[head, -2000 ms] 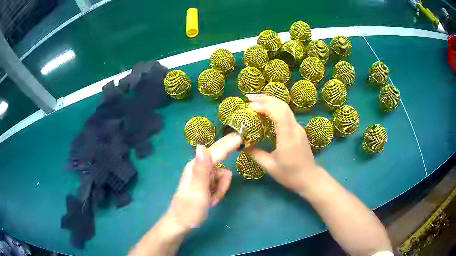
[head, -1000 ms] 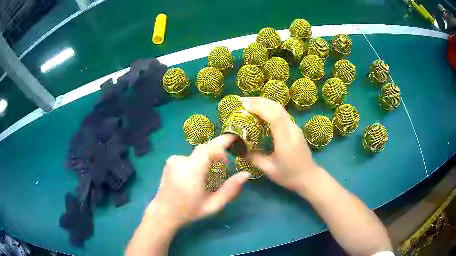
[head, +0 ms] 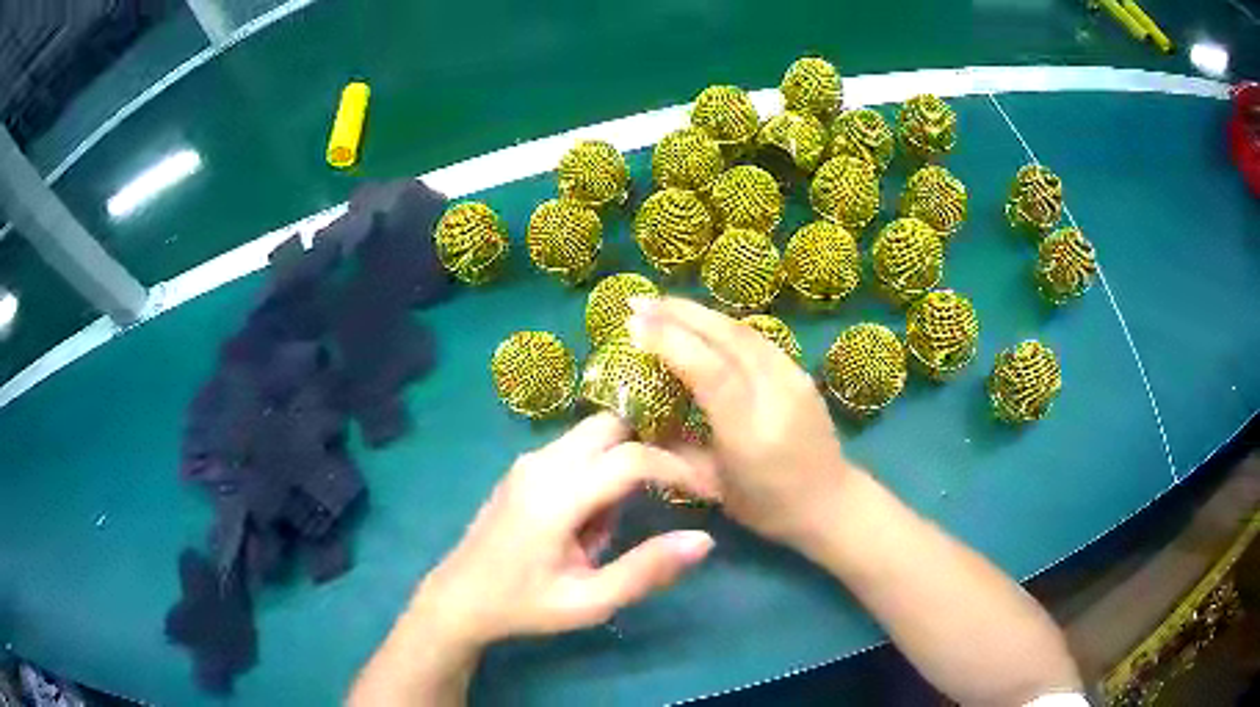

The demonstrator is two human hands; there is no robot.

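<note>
A gold mesh grille [head: 633, 385] is held just above the green table, its mouth turned down towards my left hand. My right hand [head: 753, 414] is shut round its right side. My left hand [head: 560, 532] is at its lower edge, with the index finger at or inside the mouth; the fingertip is hidden. The left thumb stands apart. Whether foam is inside cannot be seen. Many loose gold grilles [head: 822, 263] stand on the table around and beyond my hands. A heap of dark foam liners [head: 297, 401] lies at the left.
A green conveyor belt [head: 622, 35] runs behind the table's white edge rail [head: 539, 149]. A yellow tube [head: 348, 124] lies on it, with more yellow pieces [head: 1136, 24] at upper right. A red bin [head: 1248, 138] is at the right edge. A carton with gold parts [head: 1188, 628] is at lower right.
The held grille has moved slightly left and down and its mouth has tipped out of view. My left index finger has moved under it. The yellow tube has travelled left along the belt.
</note>
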